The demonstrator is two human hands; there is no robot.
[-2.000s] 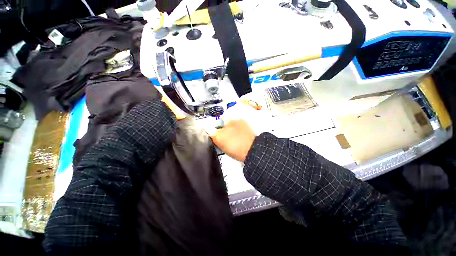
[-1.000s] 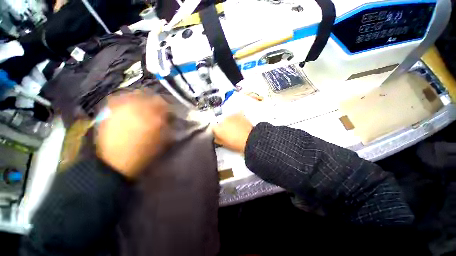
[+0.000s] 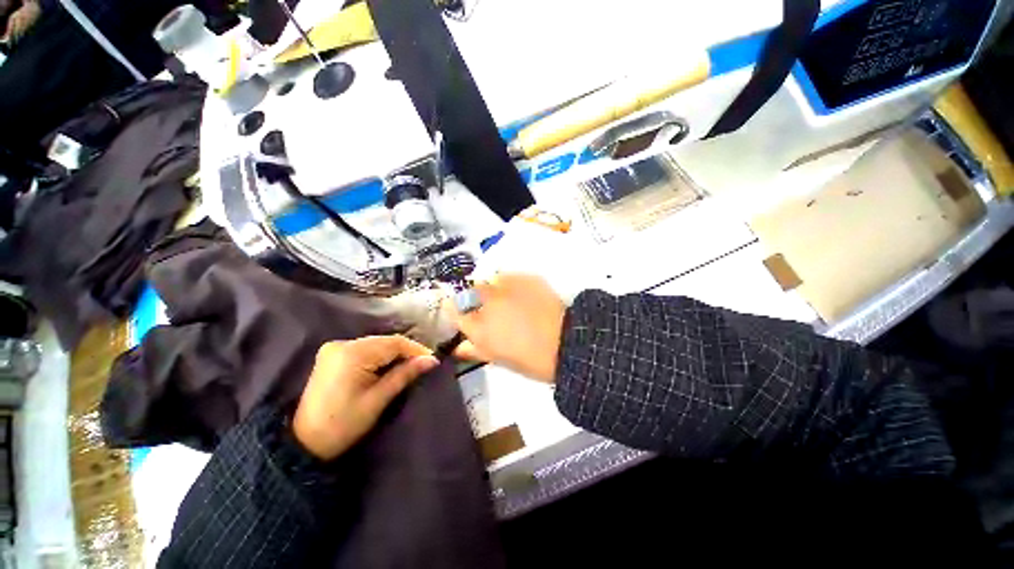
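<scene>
A dark grey-brown garment piece point(image 3: 417, 472) hangs over the table's front edge and spreads left of the needle area. My left hand point(image 3: 361, 389) pinches its edge between thumb and fingers, just in front of the presser foot. My right hand point(image 3: 514, 325) holds the same edge beside it, close to the presser foot point(image 3: 454, 269). The fingertips of both hands nearly meet. The white sewing machine point(image 3: 367, 111) stands behind them. The needle tip cannot be made out.
A dark garment heap point(image 3: 95, 211) lies at the left. A flat packet point(image 3: 639, 195) and a small orange item point(image 3: 547, 220) lie on the machine bed. A wooden-handled tool point(image 3: 617, 106) and black straps point(image 3: 450, 106) are on the machine head. Beige card point(image 3: 862, 228) lies at the right.
My left hand has moved from the left back to the cloth edge near my right hand and now pinches it. The cloth at the left has been shifted and bunched. The view has moved closer.
</scene>
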